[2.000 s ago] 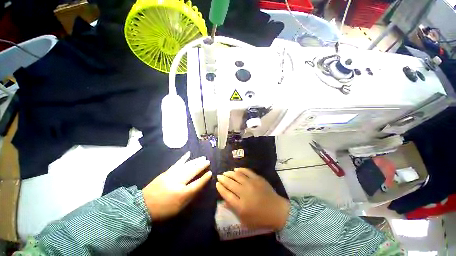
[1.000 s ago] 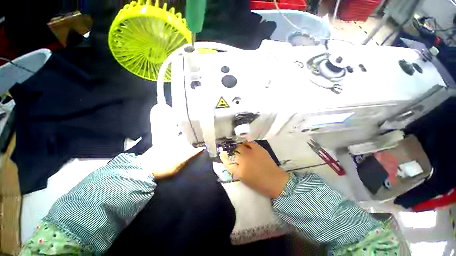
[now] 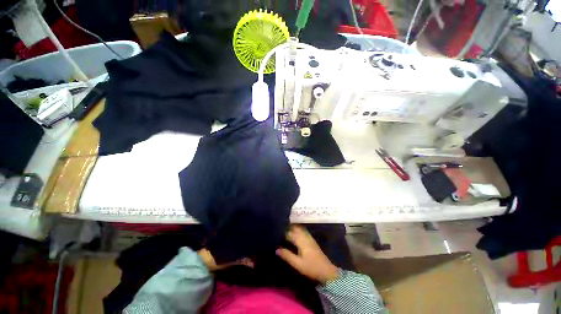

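Observation:
A black garment panel (image 3: 243, 178) runs from under the needle area of the white sewing machine (image 3: 381, 92) over the table's front edge to the wearer's lap. My left hand (image 3: 215, 260) is at its lower edge, mostly hidden by cloth and sleeve; its grip cannot be told. My right hand (image 3: 307, 254) lies at the cloth's lower right, fingers apart, over black cloth. A small black fabric piece (image 3: 326, 145) lies right of the needle, with a pale piece (image 3: 298, 160) beside it.
Red-handled snips (image 3: 393, 164) and an accessories tray (image 3: 486, 168) are at right. A white lamp (image 3: 261, 101) and yellow-green fan (image 3: 259, 40) stand left of the head. A black cloth pile (image 3: 160, 92) lies left, cardboard (image 3: 71, 178) beyond it.
Both hands have moved from the needle area down to the lap below the table edge. The view has drawn back, and the black panel now hangs over the front edge.

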